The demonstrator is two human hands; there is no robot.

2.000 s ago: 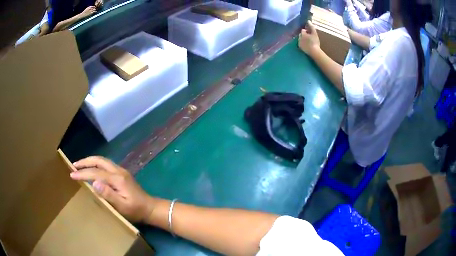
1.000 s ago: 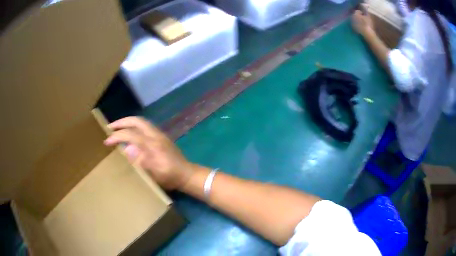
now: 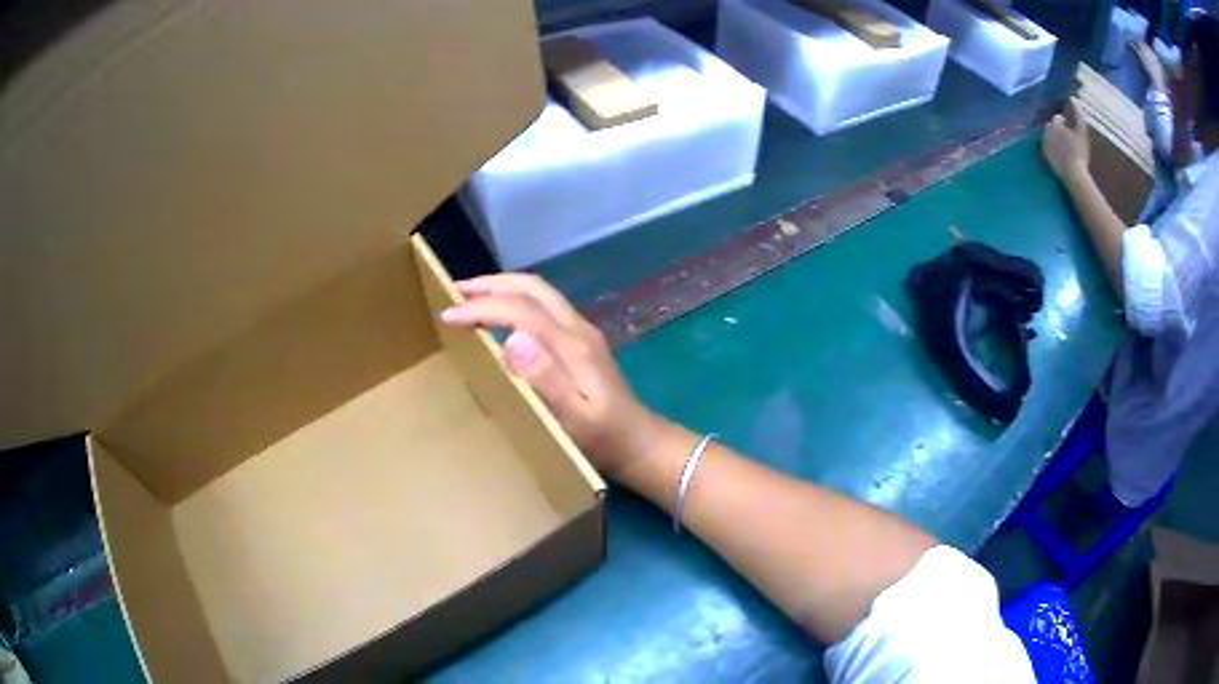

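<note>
An open brown mailer box (image 3: 361, 521) stands in front of me at the left, its inside bare. Its hinged lid (image 3: 267, 174) stands up at the back, cut off by the top left edge of the picture. My right hand (image 3: 568, 368) is on the box's right side wall, with fingertips over the top edge and the palm outside. My left hand is not in view.
White wrapped blocks (image 3: 628, 174) with small brown cartons (image 3: 602, 87) on top stand beyond a brownish rail (image 3: 749, 254). A black bundle (image 3: 976, 327) lies on the green bench (image 3: 789, 401). A person in a light shirt (image 3: 1176, 321) holds cardboard at right; a blue stool (image 3: 1049, 635) is below.
The view has swung left, so the box, bundle and blocks appear further right and more of the box's inside shows. My right hand stays on the same side wall.
</note>
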